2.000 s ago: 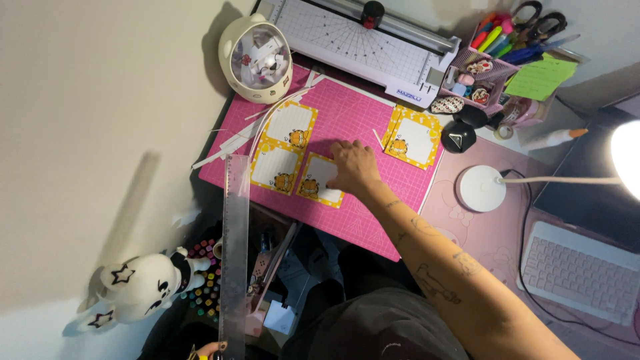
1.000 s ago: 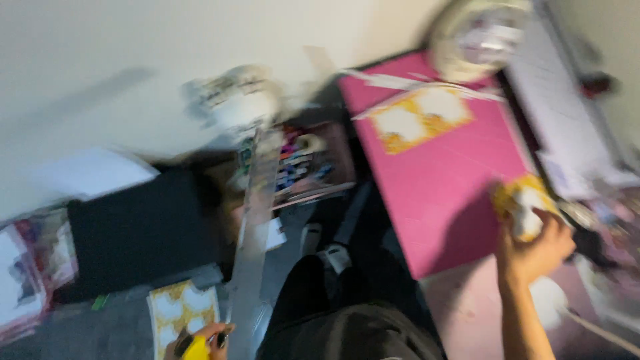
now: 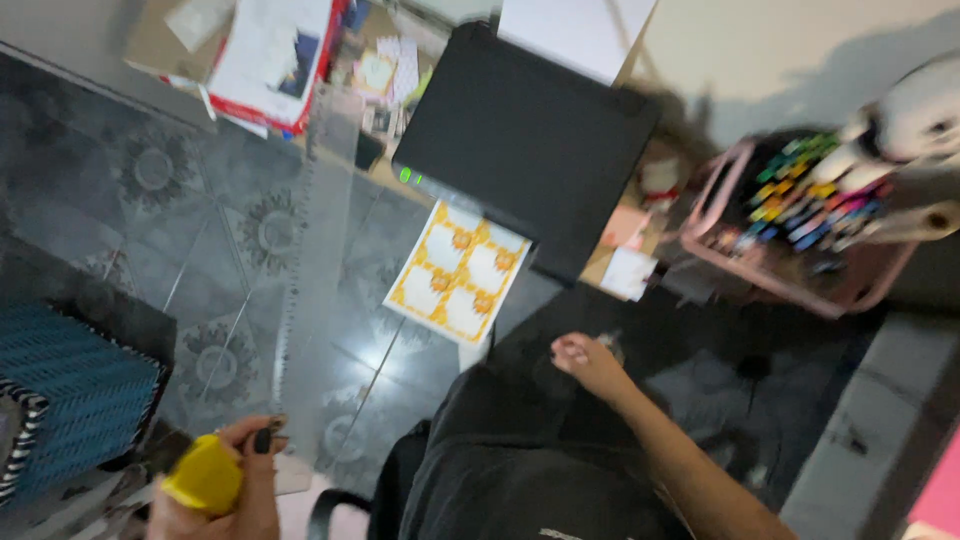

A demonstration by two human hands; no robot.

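Observation:
My left hand, at the lower left, grips a rounded yellow object whose kind I cannot tell. The fingers also close at the lower end of a long clear ruler, which stretches up across the view. My right hand hangs low at the centre right, fingers curled, with nothing visible in it. A printed sheet with yellow borders and orange cartoon cats sticks out from a black printer, above and left of the right hand.
A pink trolley holding many markers stands at the right beside a white plush toy. A blue woven basket is at the left on the tiled floor. Papers in a red-edged pack lie at the upper left. A pink mat's edge shows lower right.
The view has swung far from the pink mat to the printer. My right hand has left the yellow-edged cards it touched on the mat. My left hand keeps the ruler and yellow object.

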